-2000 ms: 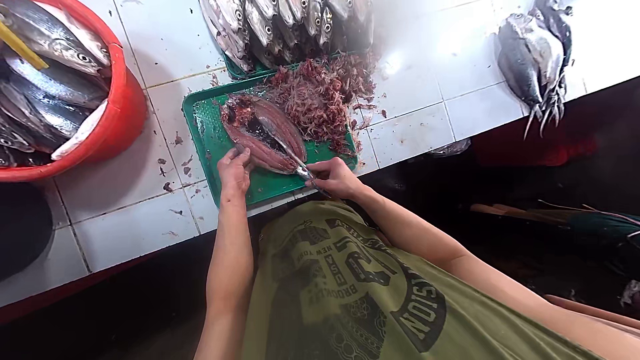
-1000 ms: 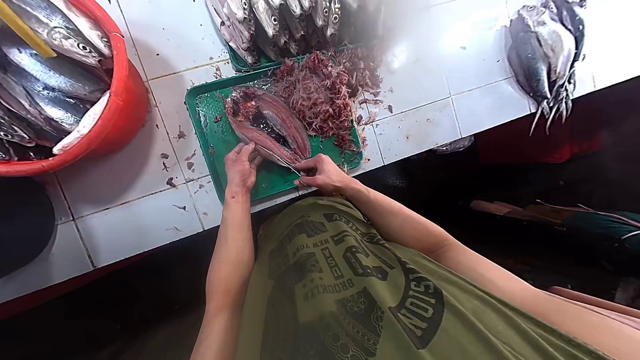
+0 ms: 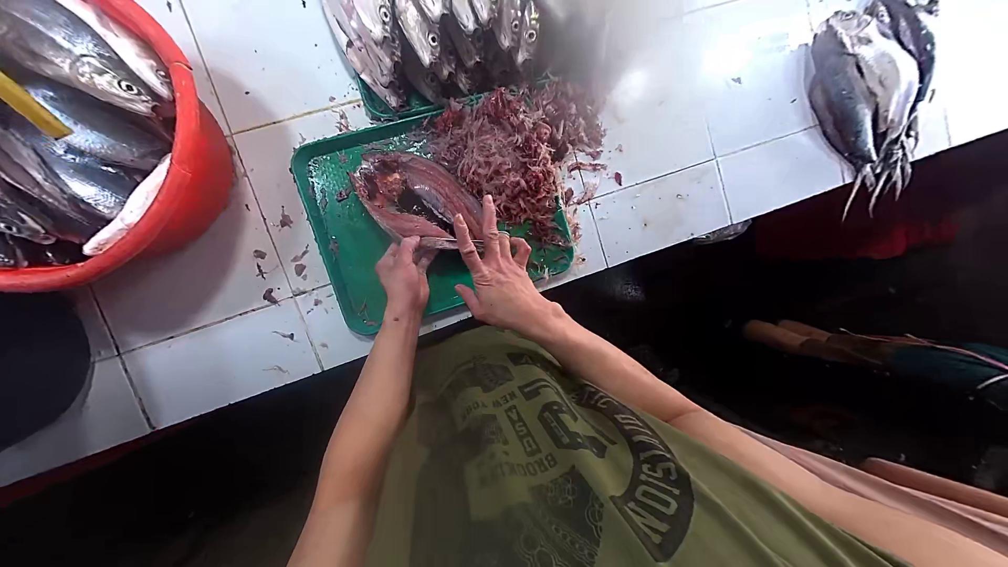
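A split-open fish [image 3: 425, 193] lies on a green plastic tray [image 3: 327, 260], its reddish flesh and dark belly cavity facing up. My left hand [image 3: 405, 276] pinches the fish's near edge. My right hand [image 3: 500, 279] rests over the tail end with its fingers spread; a ring shows on one finger. A thin pale strip, perhaps a blade or the fish's edge, runs between the hands, and I cannot tell which it is. Touching the fish's far right side is a heap of shredded red gills or fish scraps [image 3: 508, 150], spilling past the tray's edge.
A red plastic tub [image 3: 201, 169] of whole fish stands at left, with a yellow strip across it. Behind the work tray, another green tray [image 3: 374, 102] holds several fish. More split fish [image 3: 866, 87] lie at the right of the white tiled counter [image 3: 661, 205]. A person's legs [image 3: 795, 339] show lower right.
My right hand has shifted from gripping at the tail to lying over it with fingers spread. The fish's near side looks more folded up at my left hand.
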